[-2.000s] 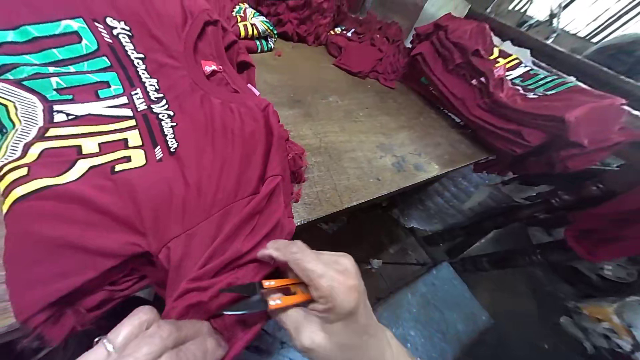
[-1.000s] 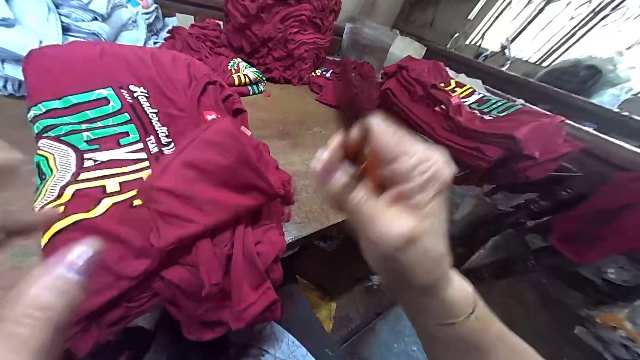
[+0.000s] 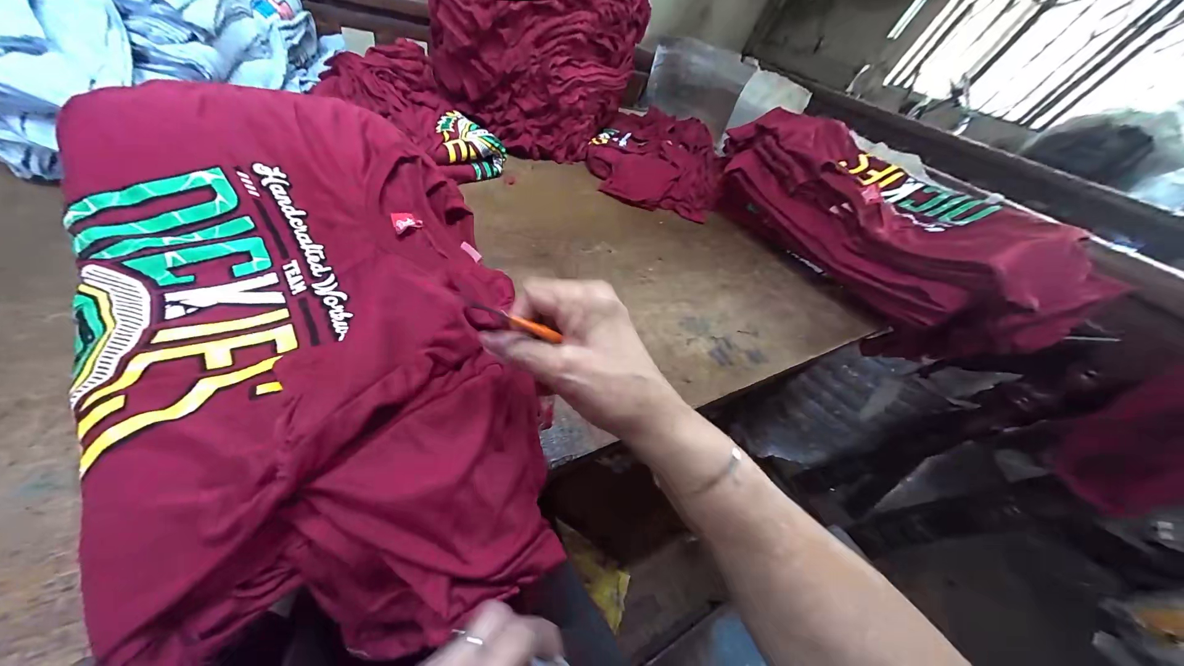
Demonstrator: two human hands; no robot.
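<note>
A maroon printed T-shirt point(image 3: 370, 370) lies on top of a stack of shirts at the left, its neck toward the right, with a small red neck label point(image 3: 404, 223). My right hand point(image 3: 592, 347) is at the shirt's shoulder near the collar, gripping orange-handled thread snips point(image 3: 534, 327); it also seems to pinch a fold of the cloth. The blades are mostly hidden. At the bottom edge, my left hand point(image 3: 504, 636), with a ring on one finger, is at the shirt's lower edge. It is partly out of view and blurred, so its hold on the cloth is unclear.
On the wooden table point(image 3: 647, 268), a stack of maroon printed shirts point(image 3: 925, 231) lies at the right. Maroon garment heaps point(image 3: 541, 74) and a small maroon bundle point(image 3: 655, 165) stand at the back. Light blue cloth point(image 3: 166, 46) is at the upper left. The table edge borders a dark gap.
My right hand, with the orange snips, was over the lower part of the shirt, then raised to its right; now it is at the shoulder. My left hand has moved to the bottom edge.
</note>
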